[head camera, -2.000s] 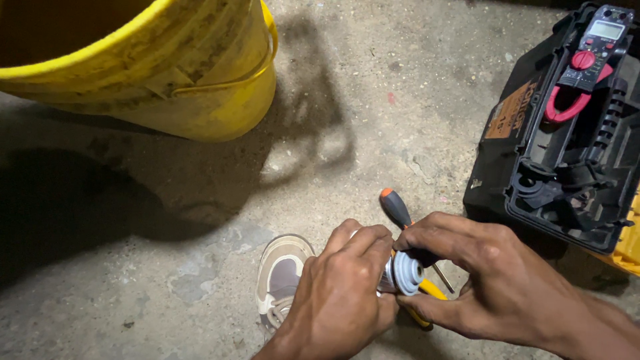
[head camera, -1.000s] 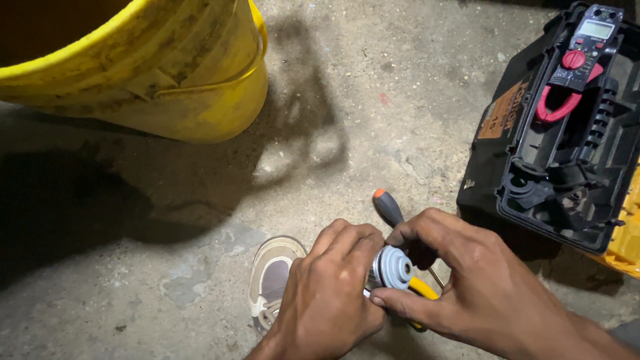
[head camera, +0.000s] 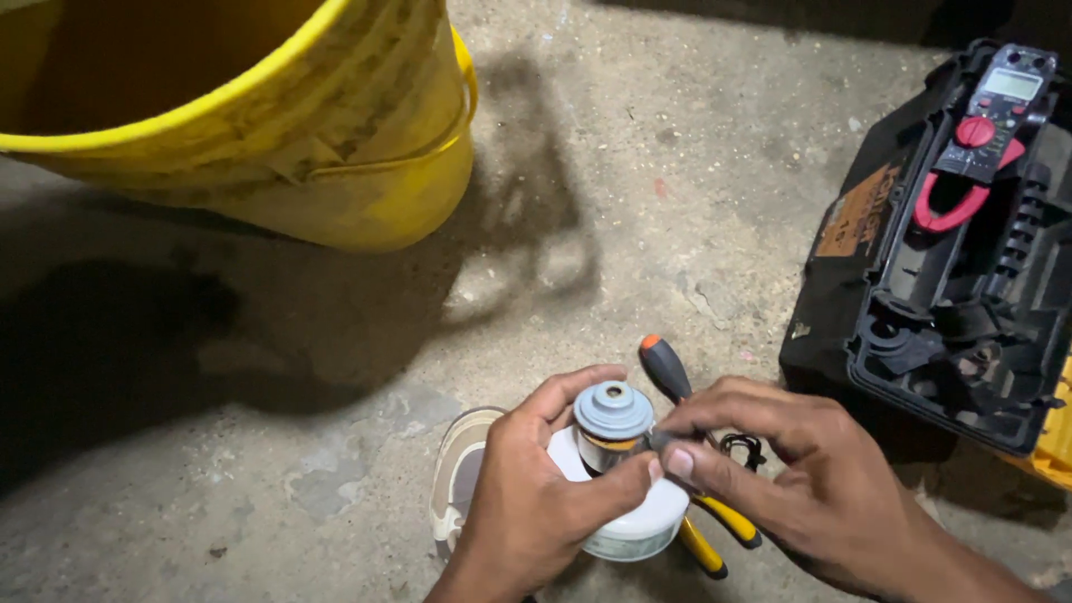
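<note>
A white round device (head camera: 641, 515) with a metal collar and a stepped grey-blue cap (head camera: 614, 410) is gripped in my left hand (head camera: 544, 486), its fingers behind and its thumb across the front. From the right, my right hand (head camera: 779, 461) pinches a small dark piece (head camera: 662, 437) between thumb and forefinger, against the side of the collar; what the piece is cannot be told. Beyond my fingers a screwdriver (head camera: 666, 367) with a grey and orange handle lies on the floor. Yellow and black tool handles (head camera: 702, 546), perhaps pliers, show below my right hand.
A dirty yellow bucket (head camera: 394, 184) stands at the upper left. At the right is a black toolbox (head camera: 846, 276) with a red and black clamp meter (head camera: 976, 134) on it. A shoe (head camera: 461, 477) is beside my left hand. Thin black wire (head camera: 741, 450) lies near my right hand.
The device has been tilted in my hands, so its white round body now shows and the cap points up. My right hand has moved from the cap to the collar's side.
</note>
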